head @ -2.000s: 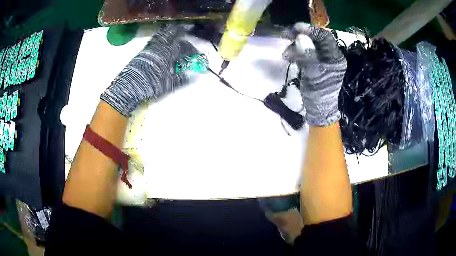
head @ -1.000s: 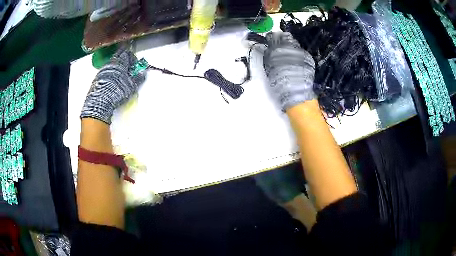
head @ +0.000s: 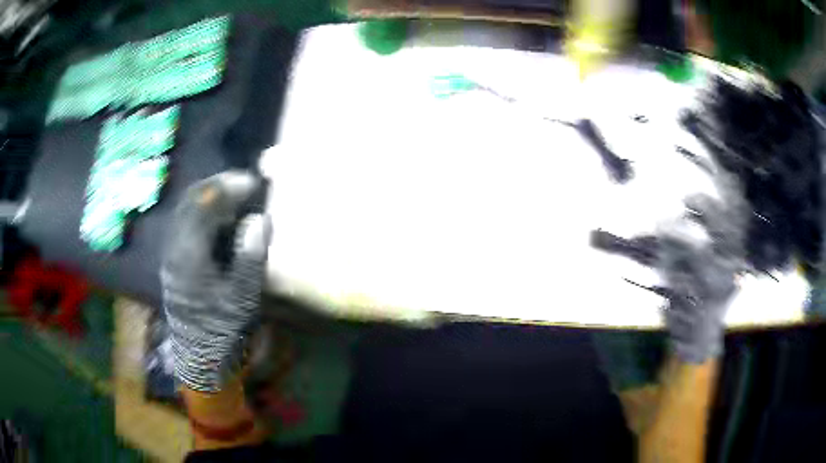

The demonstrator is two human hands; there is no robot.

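Note:
The view is blurred. A small green circuit board [head: 450,85] lies on the white sheet near its back edge. A thin black cable [head: 602,149] with a bundled middle runs right from it; neither hand touches them. My left hand [head: 217,271], in a grey knitted glove, is over the sheet's left edge and the dark mat; its fingers are curled but apart, with nothing seen in them. My right hand [head: 702,271], also gloved, is at the right of the sheet, its fingers on a second black cable bundle [head: 625,244]; the exact grip is blurred.
Green board rows [head: 131,172] lie on the dark mat [head: 63,181] at the left. A black cable pile [head: 770,172] is at the right. The yellow soldering iron [head: 593,36] hangs at the top. A red object [head: 45,294] is at the lower left.
The left hand has let go of the board and moved toward the front left. The right hand has come forward, with a second cable bundle now at its fingers. The view has shifted left.

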